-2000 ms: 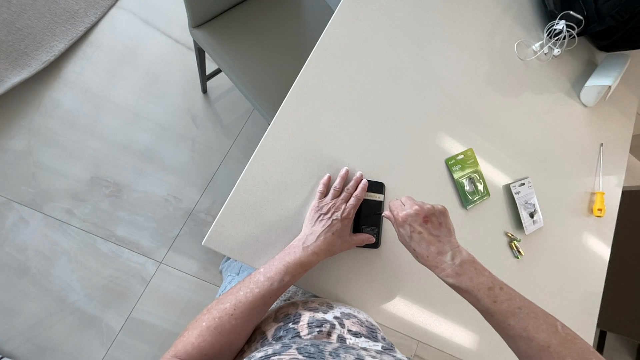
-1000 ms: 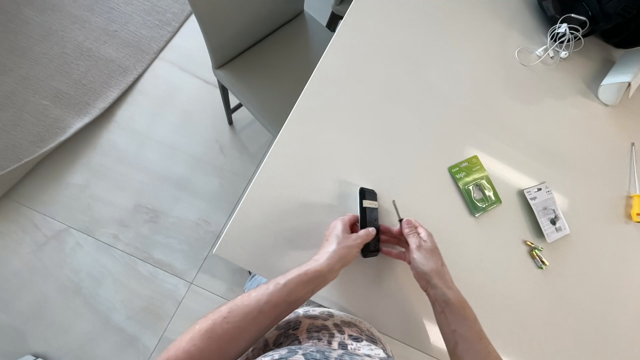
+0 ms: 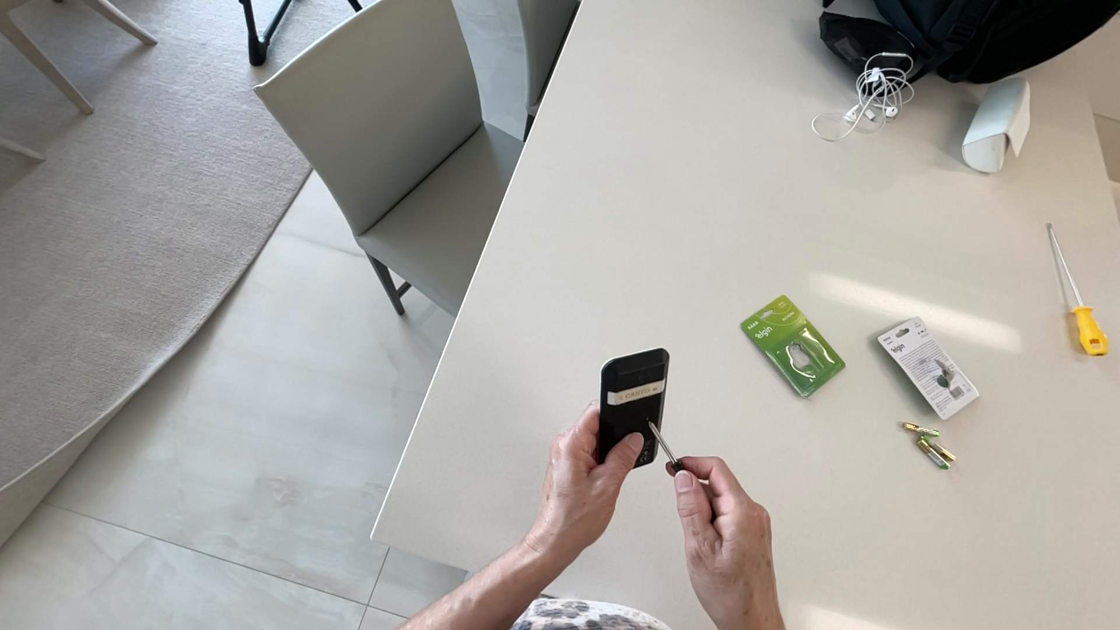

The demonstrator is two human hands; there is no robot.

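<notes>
My left hand [image 3: 584,486] holds a black handheld device [image 3: 632,372], tilted up off the table, with a light label strip bearing writing across its face. My thumb lies over its lower part. Between the fingertips of my right hand [image 3: 722,516] is a small screwdriver [image 3: 665,444] with a metal shaft and dark handle. Its tip meets the right side of the device's face. To the right lie a green battery blister pack [image 3: 814,367], a white blister pack [image 3: 932,376] showing its printed back, and several small batteries [image 3: 934,452].
A yellow-handled screwdriver [image 3: 1090,332] rests near the table's right side. Farther back are tangled white earphones [image 3: 875,92], a white case [image 3: 997,127] and a black bag [image 3: 971,35]. A grey chair [image 3: 394,114] stands against the table's left edge [image 3: 472,289].
The device lay under my left hand on the table two seconds ago; now that hand holds it up. The small screwdriver's tip has moved from beside the device onto its face. The view has shifted.
</notes>
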